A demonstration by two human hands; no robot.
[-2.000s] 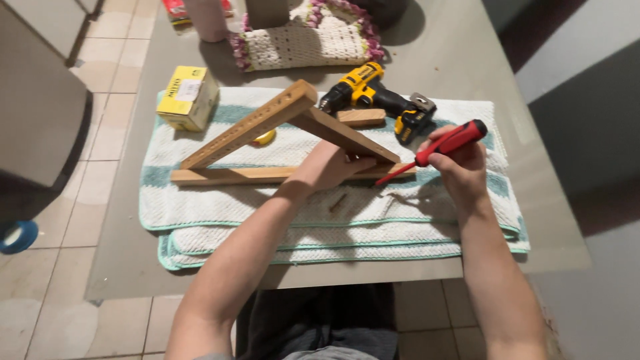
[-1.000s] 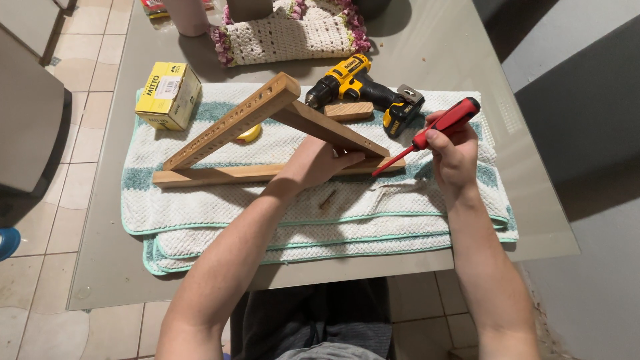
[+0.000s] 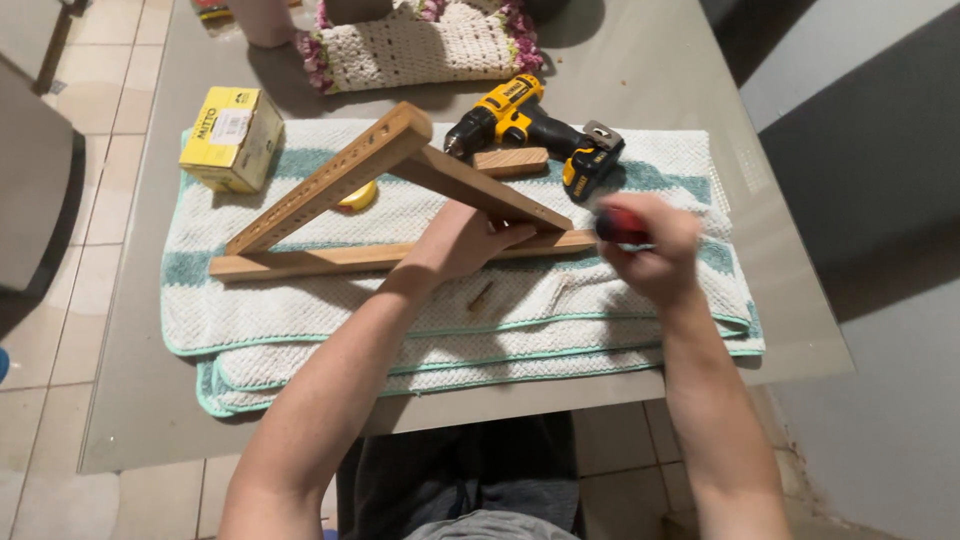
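A triangular wooden frame [image 3: 322, 184] of three bars lies on a folded white and green towel [image 3: 285, 315]. My left hand [image 3: 465, 240] grips its lower bar near the right corner, fingers reaching under the slanted right bar. Just right of that corner, my right hand [image 3: 656, 240] is closed around the red and black handle of a screwdriver [image 3: 622, 225]; the hand is blurred and the shaft is hidden. A small screw [image 3: 480, 296] rests on the towel below my left hand. The left slanted bar has a row of holes along its face.
Behind the frame lie a yellow and black DeWalt cordless drill [image 3: 525, 124] and a short wood block [image 3: 511, 161]. A yellow tape measure [image 3: 358, 196] shows inside the triangle. A yellow cardboard box [image 3: 231, 139] stands at left. A crocheted cloth [image 3: 427, 52] lies at the back of the table [image 3: 757, 285].
My right hand has swung the screwdriver so that its handle end now faces the camera; before, its shaft pointed down left at the frame's right corner. My left hand stays on the frame.
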